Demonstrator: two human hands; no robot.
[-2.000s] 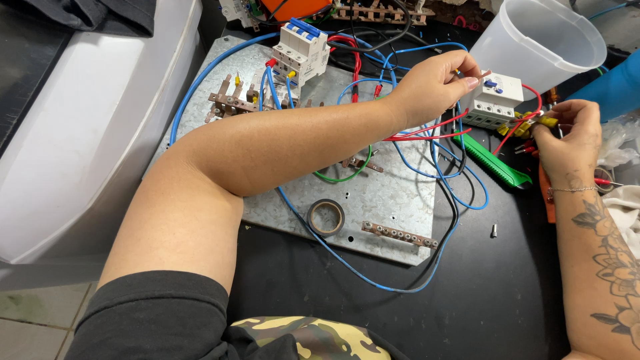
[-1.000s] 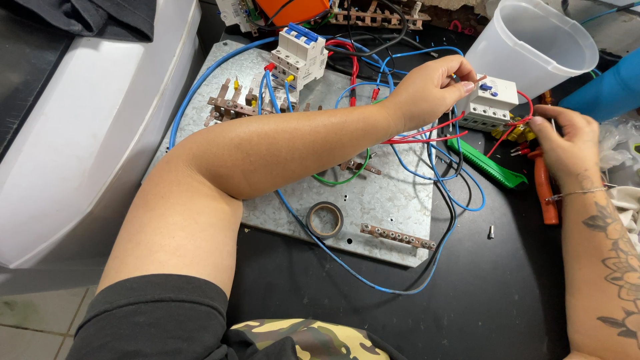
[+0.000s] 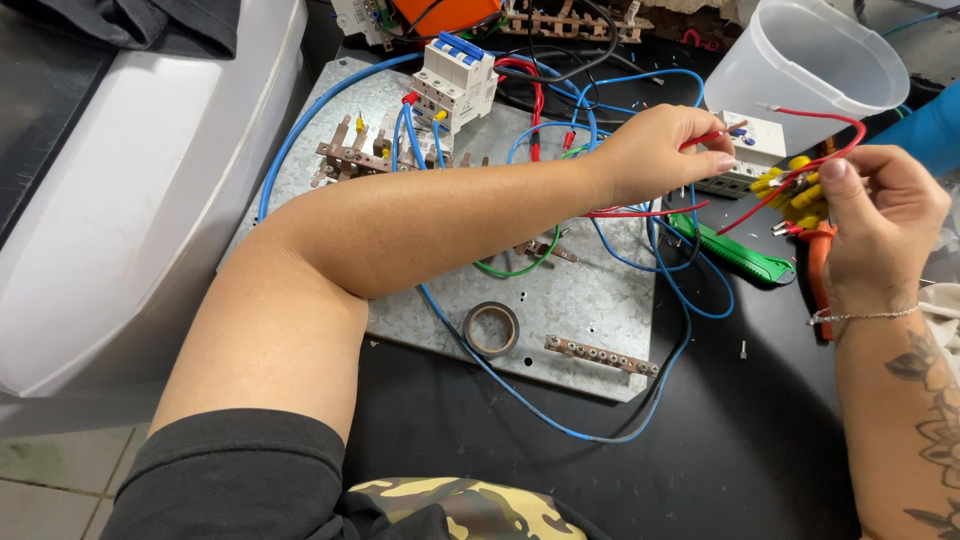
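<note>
Between thumb and fingers, my left hand (image 3: 671, 154) pinches a red wire (image 3: 705, 139) whose stripped copper end points right. Beneath and beside it stands a white modular breaker (image 3: 757, 142). My right hand (image 3: 877, 202) holds a short, curved red wire (image 3: 844, 116) with a pale tip, above a cluster of yellow insulated terminals (image 3: 806, 199); whether it also grips some of them cannot be told. A multi-pole breaker with blue levers (image 3: 461, 75) is on the galvanized metal plate (image 3: 600, 300), with blue wires fitted to it. My left forearm hides part of the plate.
A green utility knife (image 3: 735, 251) and orange-handled tool (image 3: 817, 274) lie right of the plate. Black tape (image 3: 491, 330) and a copper terminal bar (image 3: 600, 356) rest on the plate. Behind are a clear plastic tub (image 3: 810, 60) and an orange object (image 3: 446, 15). Loose blue wires loop over the plate's edge.
My right hand, lower by the yellow terminals earlier, is now raised with a short red wire in it. My left hand has stayed near the white breaker.
</note>
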